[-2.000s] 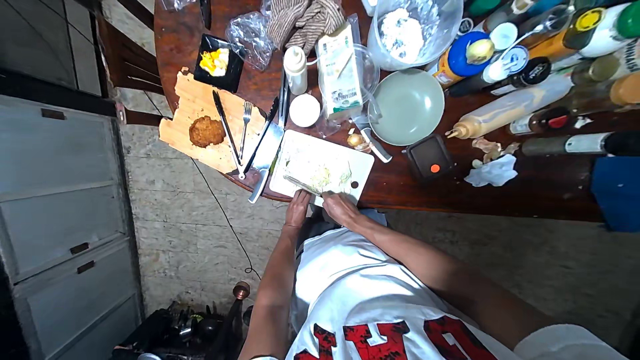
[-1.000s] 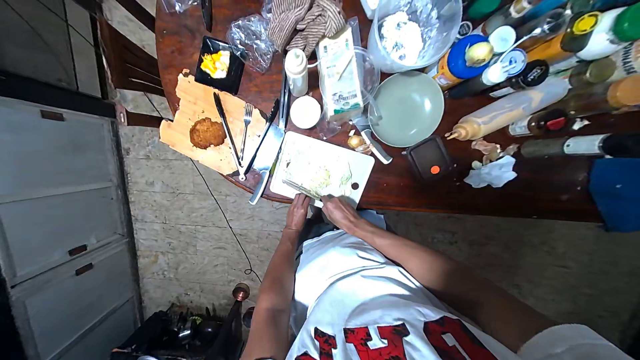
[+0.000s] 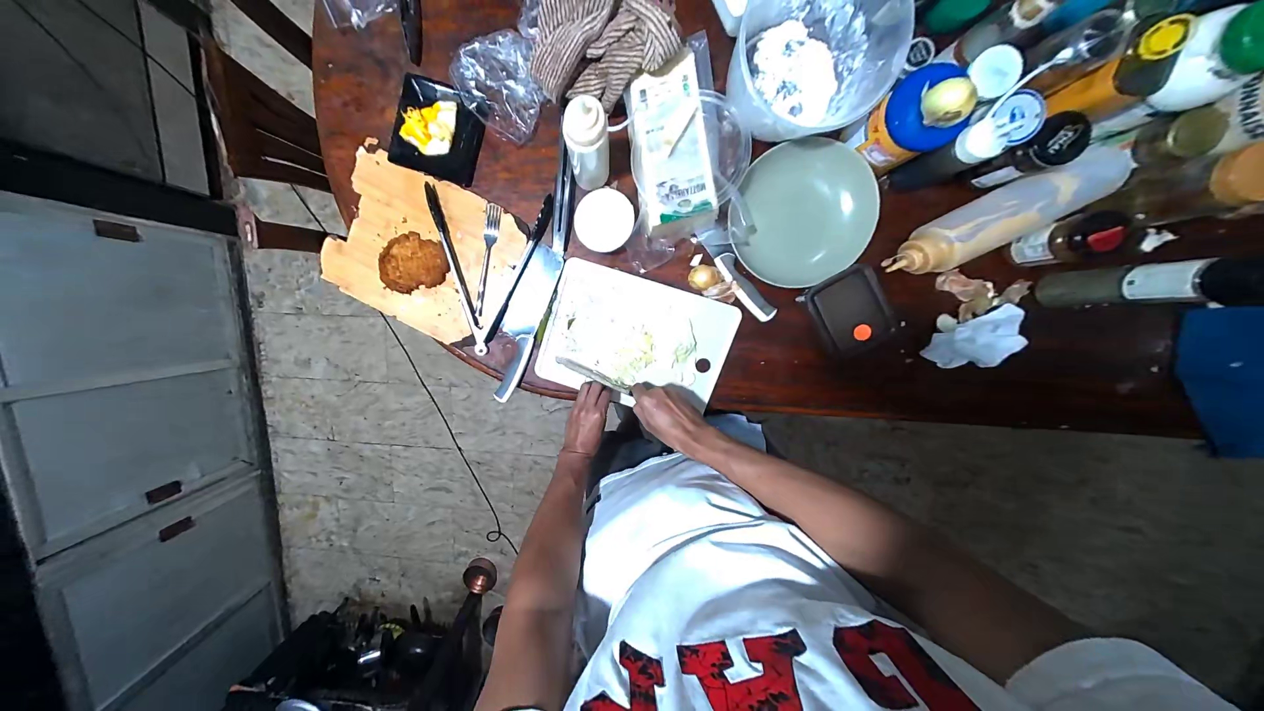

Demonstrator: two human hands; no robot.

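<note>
A white cutting board (image 3: 652,306) lies at the table's near edge, with finely chopped pale green and yellowish pieces (image 3: 642,346) spread over it. My right hand (image 3: 667,410) is closed on the handle of a kitchen knife (image 3: 592,373), whose blade lies low over the board and points left. At the board's near edge, just left of the knife handle, is my left hand (image 3: 590,410); its fingertips are close together, and whether they hold anything is not clear. Beyond the board's right corner lie an onion (image 3: 704,277) with loose skins and a second knife's handle (image 3: 748,289).
Left of the board, a wooden board (image 3: 375,212) bears a browned patty (image 3: 412,263), fork (image 3: 491,232) and tongs. A cleaver (image 3: 528,296) overhangs the table edge. A green bowl (image 3: 808,212), a black lidded container (image 3: 849,308), crumpled tissue (image 3: 976,338) and several bottles stand right.
</note>
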